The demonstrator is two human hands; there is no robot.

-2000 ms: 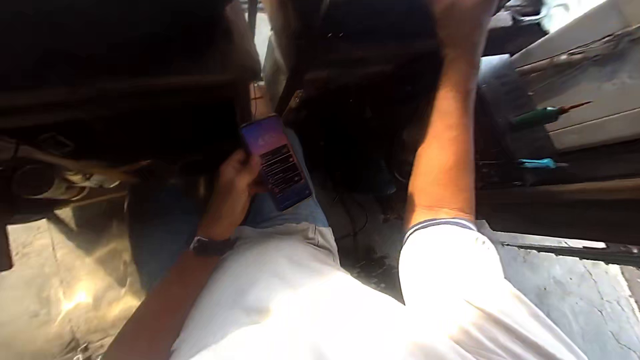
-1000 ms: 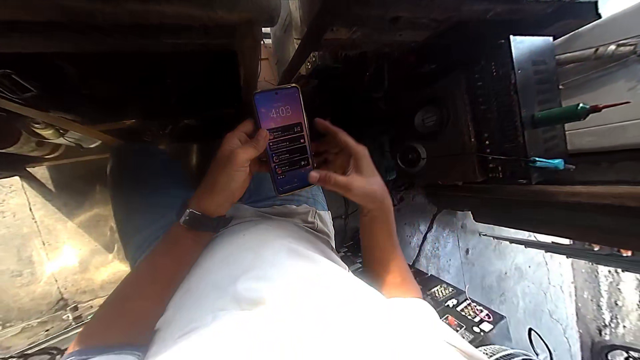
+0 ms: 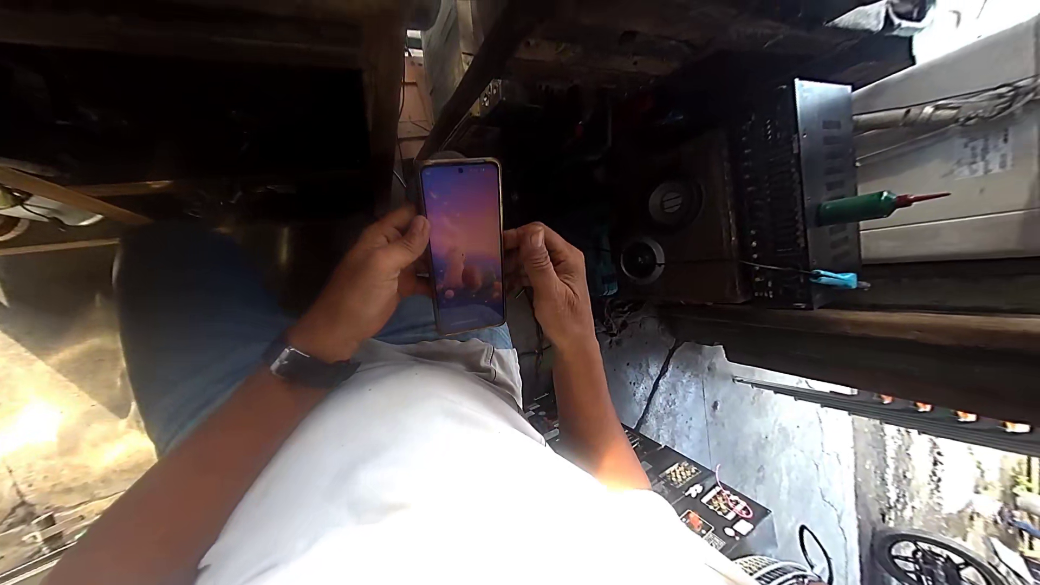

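A smartphone (image 3: 465, 248) in a case stands upright in view, its lit screen showing a pink and purple wallpaper. My left hand (image 3: 366, 272) grips its left edge, thumb along the side and other fingers partly behind it. At the phone's right edge is my right hand (image 3: 548, 280), thumb raised and fingers curled; whether these fingers touch the phone or are closed is hard to tell. A dark wristwatch (image 3: 313, 367) is on my left wrist.
On the right, a metal-cased electronic unit (image 3: 829, 162) has a green bottle with a red nozzle (image 3: 861, 208) and a blue clip (image 3: 835, 279) against it. Below lies a black panel with connectors (image 3: 678, 475). Dark wooden beams (image 3: 812, 325) run nearby; a wheel (image 3: 934, 561) shows lower right.
My right hand has come down from the upper right to the phone's side. The lock screen with notifications has given way to a plain wallpaper. My left hand has kept hold of the phone.
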